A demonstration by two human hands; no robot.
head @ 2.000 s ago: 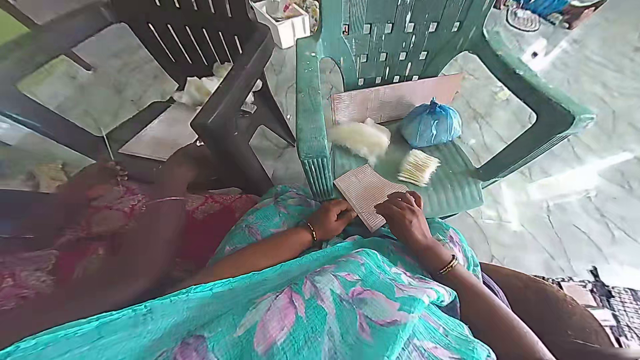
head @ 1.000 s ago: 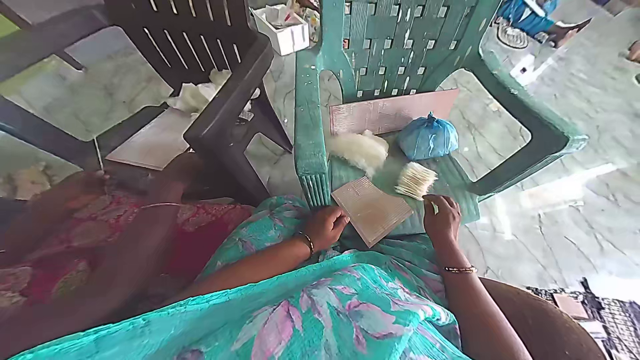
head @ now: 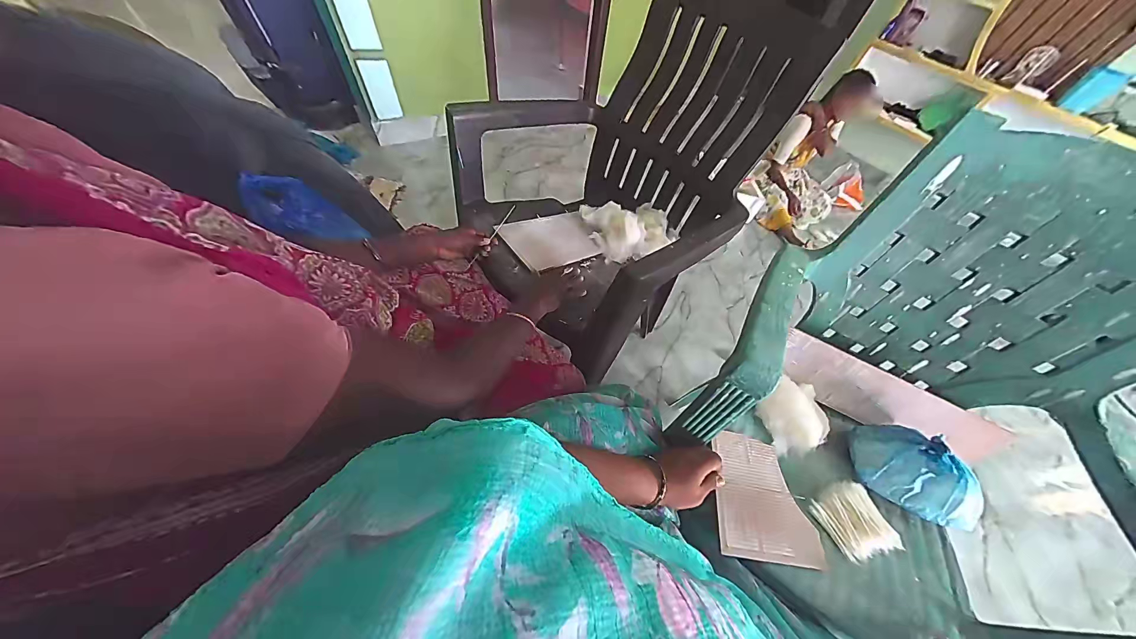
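Observation:
My left hand point(head: 694, 477), with a bangle at the wrist, is curled at the left edge of a flat ribbed board point(head: 765, 508) on the green plastic chair's seat; whether its fingers grip anything is unclear. My right hand is out of view. Right of the board lies a bundle of thin, pale cotton wicks or sticks point(head: 855, 522). A tuft of white cotton point(head: 792, 417) rests behind the board, and a knotted blue plastic bag point(head: 916, 475) sits to the right. Behind these, a pinkish board point(head: 887, 390) leans near the chair's back.
At the left, a co-worker's hands point(head: 457, 244) hold a thin stick beside a dark plastic chair point(head: 612, 324). That chair bears a pale board point(head: 552, 241) and white cotton point(head: 626, 231). Another person point(head: 799, 164) is farther back. The green chair's armrest point(head: 754, 333) stands beside my left hand.
The view has swung strongly to the left. My right hand, on the board and later beside the pale bundle in the earlier frames, is now out of view. My left hand remains at the board's edge.

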